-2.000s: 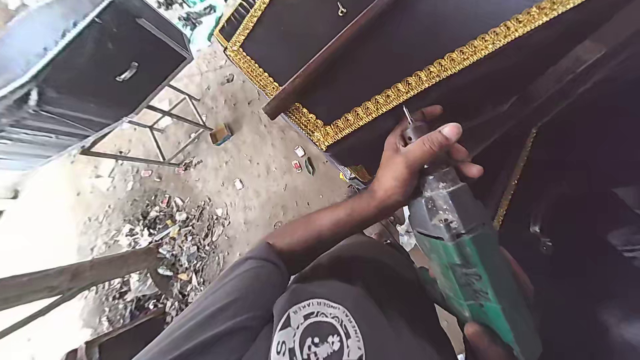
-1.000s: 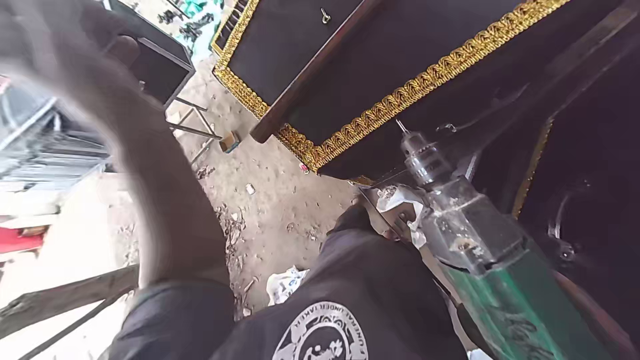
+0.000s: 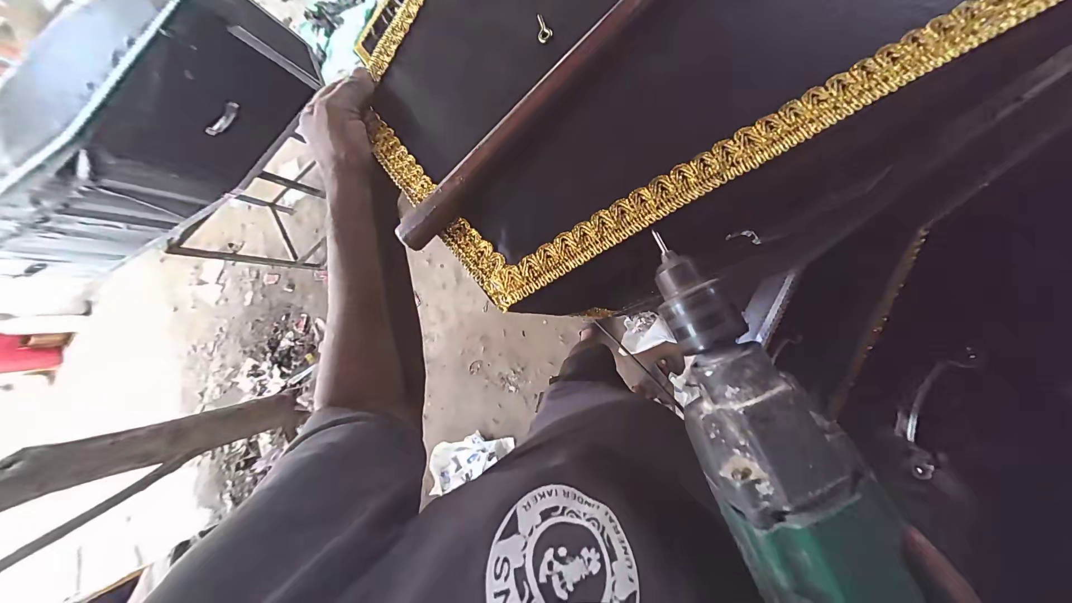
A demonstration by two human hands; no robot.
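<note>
My left hand (image 3: 339,121) rests on the far left end of a dark coffin lid edged with gold braid trim (image 3: 670,201), its fingers bent over the rim. A green and grey power drill (image 3: 779,452) with a thin bit points up toward the lid's side, the tip close below the trim. My right hand (image 3: 942,565) shows only in part at the drill's lower right edge and holds its body; the grip is out of frame. A dark wooden bar (image 3: 519,121) lies across the lid. A small metal screw eye (image 3: 544,29) is on the lid's surface.
Another dark coffin (image 3: 159,117) with a metal handle is at the upper left by a metal stand (image 3: 243,255). Dark panels with clear handles (image 3: 913,419) are at the right. A wooden pole (image 3: 151,440) juts in from the left. Litter and a crumpled wrapper (image 3: 469,461) lie on the ground.
My left hand has left the drill's chuck, swung out to the left and come to the lid's far left end. The drill remains in my right hand, its bit pointing upward.
</note>
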